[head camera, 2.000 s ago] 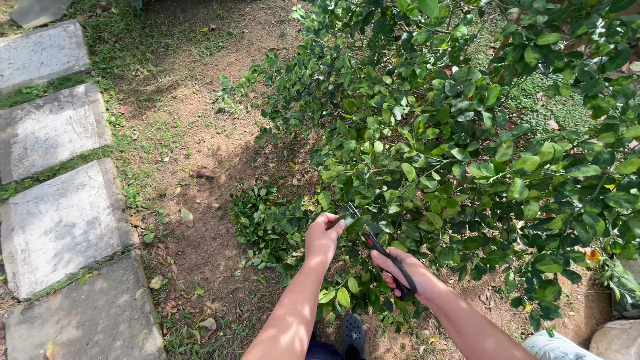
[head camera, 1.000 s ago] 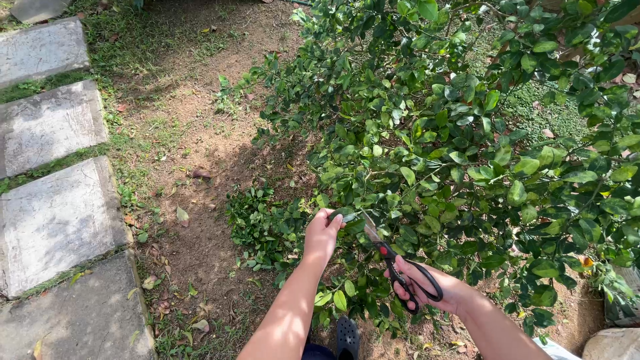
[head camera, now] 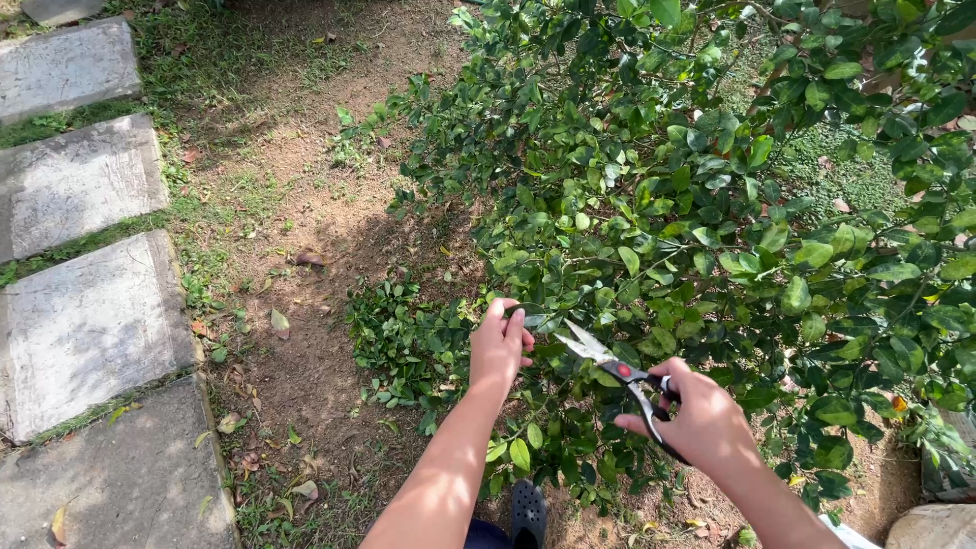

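My right hand [head camera: 698, 415] holds a pair of scissors [head camera: 621, 371] with black handles and a red pivot. Their blades are slightly apart and point up and left, among the leaves of a green shrub [head camera: 656, 229]. Left of the blade tips, my left hand [head camera: 499, 343] pinches a leafy twig [head camera: 531, 316] between thumb and fingertips. Whether the twig is still joined to the shrub cannot be told. Below my left hand's side of the shrub, low leafy growth or cuttings [head camera: 396, 335] lie near the soil.
Concrete paving slabs [head camera: 91, 328] run down the left side with grass between them. Bare soil [head camera: 305, 366] with dry leaves lies beside them. A clog [head camera: 528, 507] shows at the bottom, and a pale stone [head camera: 934, 526] sits at the lower right.
The scissors' blades, seen nearly edge-on two seconds ago, now show their faces and stand apart. My left hand stays near the same spot at the shrub.
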